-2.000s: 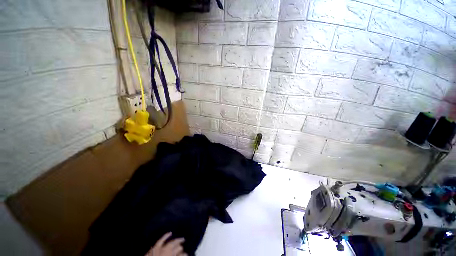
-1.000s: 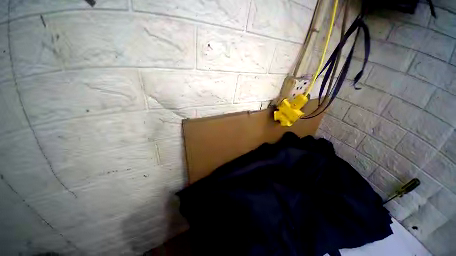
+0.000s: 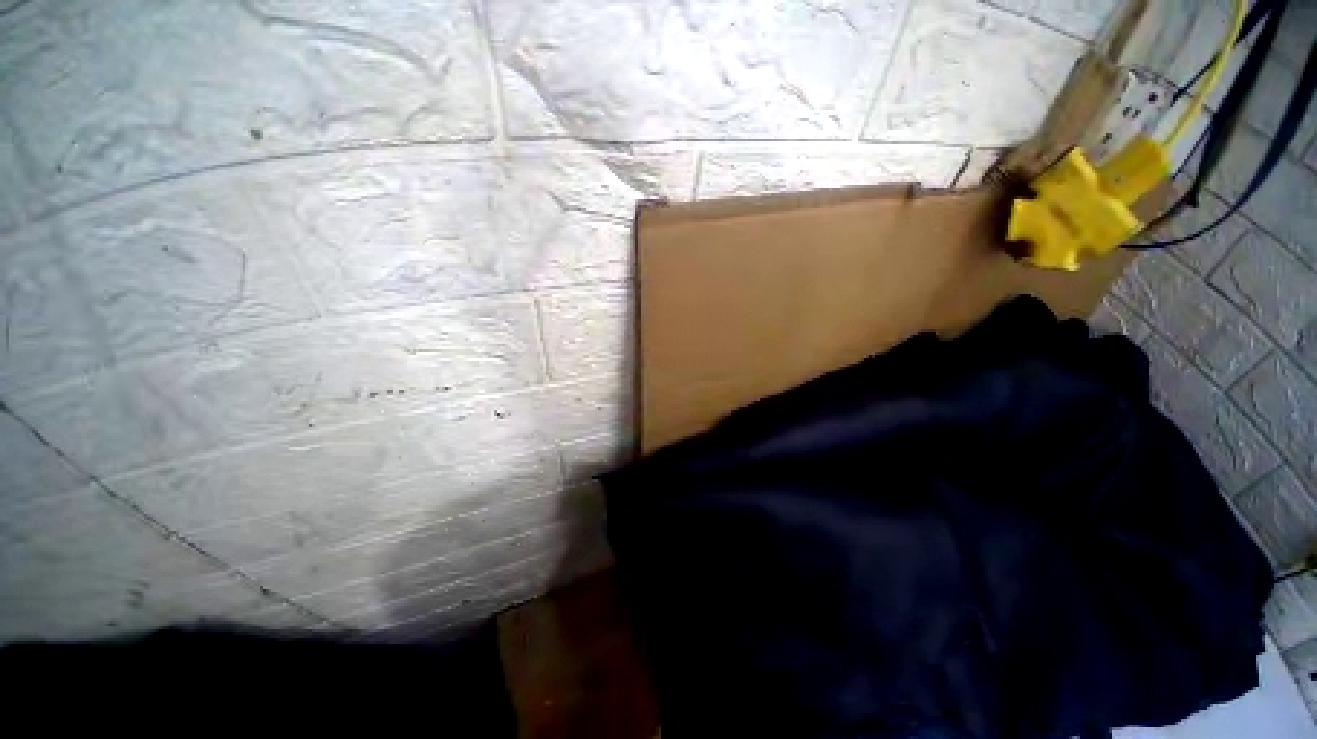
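A large heap of black fabric [image 3: 924, 549] lies in the lower right of the head view, spread over the table and against the brown board [image 3: 809, 289]. Its left edge hangs past the board's lower left. Another dark mass [image 3: 246, 693], which looks like black fabric, fills the bottom left corner. Neither my left hand nor my right hand is in the picture.
A yellow power socket [image 3: 1072, 214] with a yellow cable hangs above the board, beside dark straps. White brick-patterned wall [image 3: 332, 289] fills the left and back. A brown wooden surface [image 3: 578, 657] shows between the two dark masses. A white table corner [image 3: 1257, 710] shows at lower right.
The view has swung left and down; the sewing machine and the hand seen earliest are out of the picture. The dark mass at bottom left has come into view. The fabric heap looks more spread out.
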